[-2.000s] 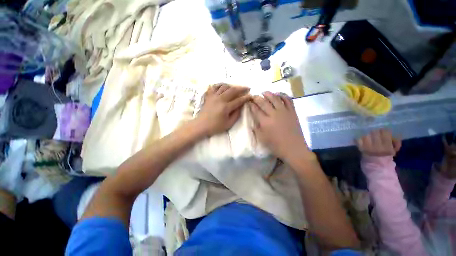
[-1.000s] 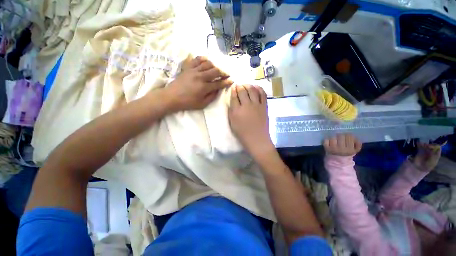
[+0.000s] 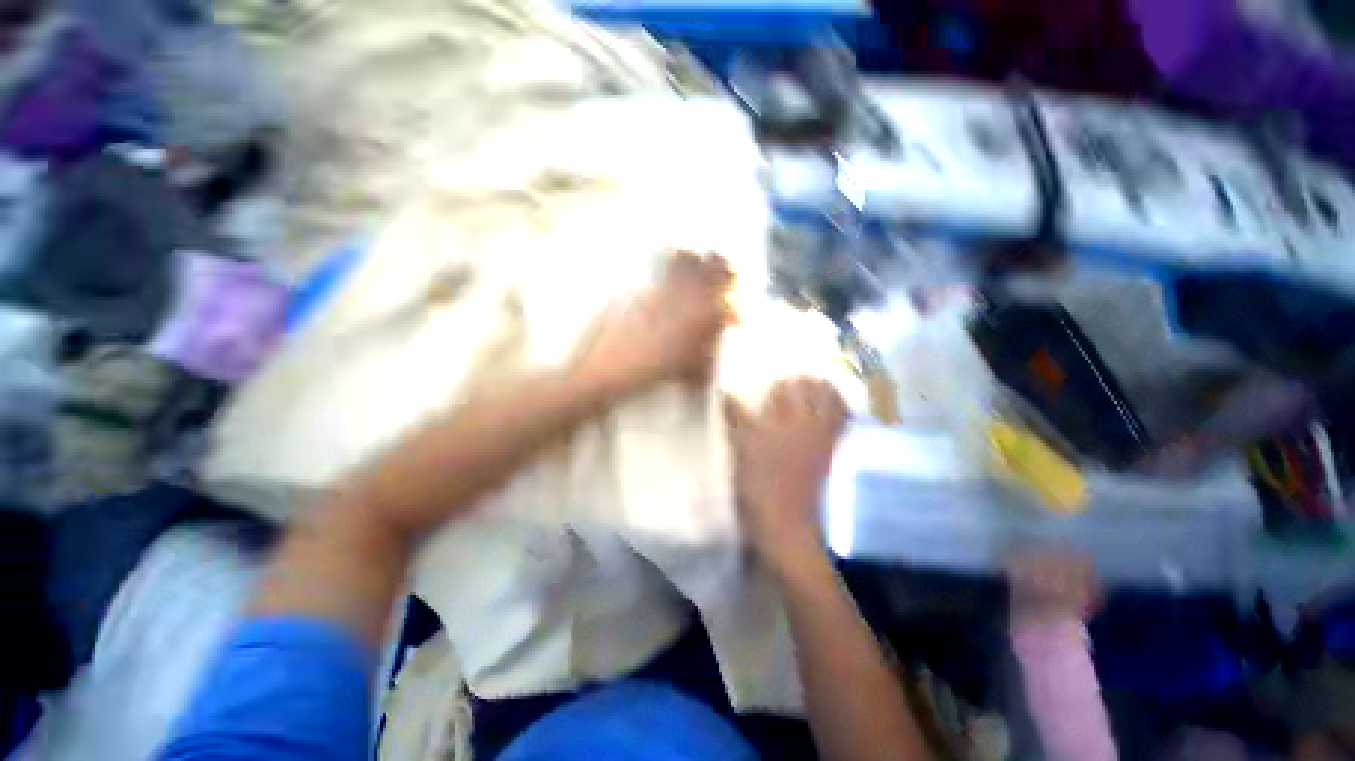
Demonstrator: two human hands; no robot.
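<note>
The view is blurred. A wide cream cloth (image 3: 491,320) lies over the table and hangs over my lap, overexposed near the hands. My left hand (image 3: 676,320) is curled on the cloth below the needle area and seems to grip it. My right hand (image 3: 788,431) rests at the cloth's right edge with its fingers bent; blur hides whether it pinches the cloth. The white and blue sewing machine (image 3: 951,164) stands beyond and to the right of the hands. Its needle and presser foot cannot be made out.
Yellow discs (image 3: 1037,464) lie at the right by the table's front edge (image 3: 1025,520), with a black box (image 3: 1058,372) behind them. A child's hand (image 3: 1055,580) in a pink sleeve is at that edge. More cream cloth is heaped at the back left. A lilac item (image 3: 223,315) is at the left.
The view has shifted and blurred, showing more of the machine's top. My left hand looks more closed than before. Both hands stay at the cloth, with my right hand lower than my left.
</note>
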